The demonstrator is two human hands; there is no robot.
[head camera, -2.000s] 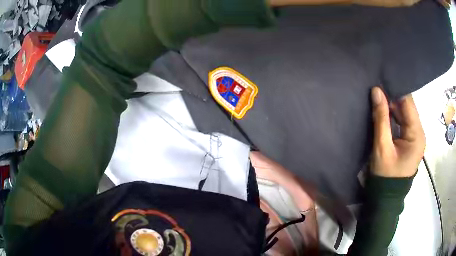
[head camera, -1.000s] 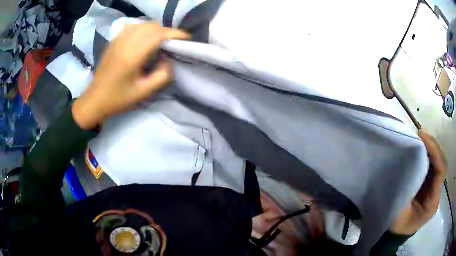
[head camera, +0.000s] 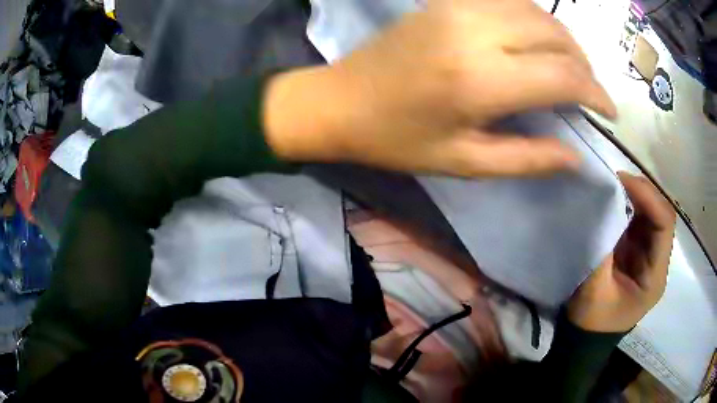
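Observation:
A pale light-grey panel (head camera: 519, 224) lies at centre right, hanging toward the lap, joined to or lying with dark grey cloth (head camera: 228, 43) at the upper left. My left hand (head camera: 440, 94), blurred, reaches across the cloth from the left with fingers spread; whether it grips the cloth cannot be told. My right hand (head camera: 629, 268) holds the pale panel's right edge between thumb and fingers. The badge is not in view.
The cream sewing machine bed (head camera: 676, 165) is at the right, with machine parts (head camera: 656, 79) at the upper right. More pale cloth (head camera: 228, 252) lies over the lap. A red object (head camera: 33, 169) and heaped scraps (head camera: 31, 94) are at the left.
My left hand has moved right, across the cloth. The pale panel has shifted and folded at the right, and dark grey cloth now shows at the upper left. My right hand still holds the panel's edge.

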